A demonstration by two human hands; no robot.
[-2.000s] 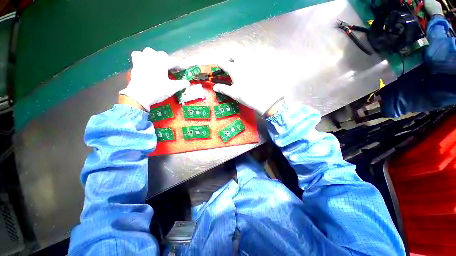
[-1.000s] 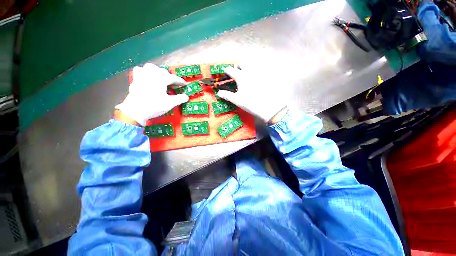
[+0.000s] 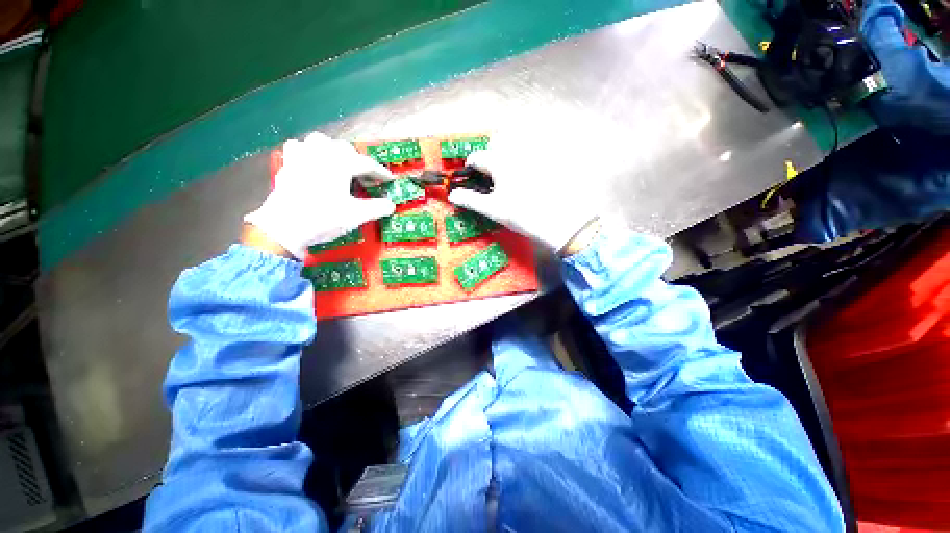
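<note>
A red-orange foam pad (image 3: pixel 359 303) lies on the metal bench top with rows of small green circuit boards (image 3: pixel 409 271). My left hand (image 3: pixel 319 195), in a white glove, holds one green board (image 3: pixel 403 189) by its left side, just above the pad. My right hand (image 3: pixel 518 195), also gloved, is shut on dark side cutters (image 3: pixel 471 179) with some red near the jaws. The jaws point left and are at the held board's right edge. My gloves hide some boards at the pad's left and right.
Spare cutters (image 3: pixel 732 75) lie at the upper right of the metal bench top (image 3: pixel 156 344). A green conveyor (image 3: pixel 208 62) runs beyond it. Another person's blue sleeve (image 3: pixel 906 78) shows at the upper right. Bright red sheets (image 3: pixel 896 396) stand at the lower right.
Two seconds ago my left hand was at a board near a white label, higher on the pad. Both hands have since come slightly lower, and the label no longer shows. Cutters and board remain close together.
</note>
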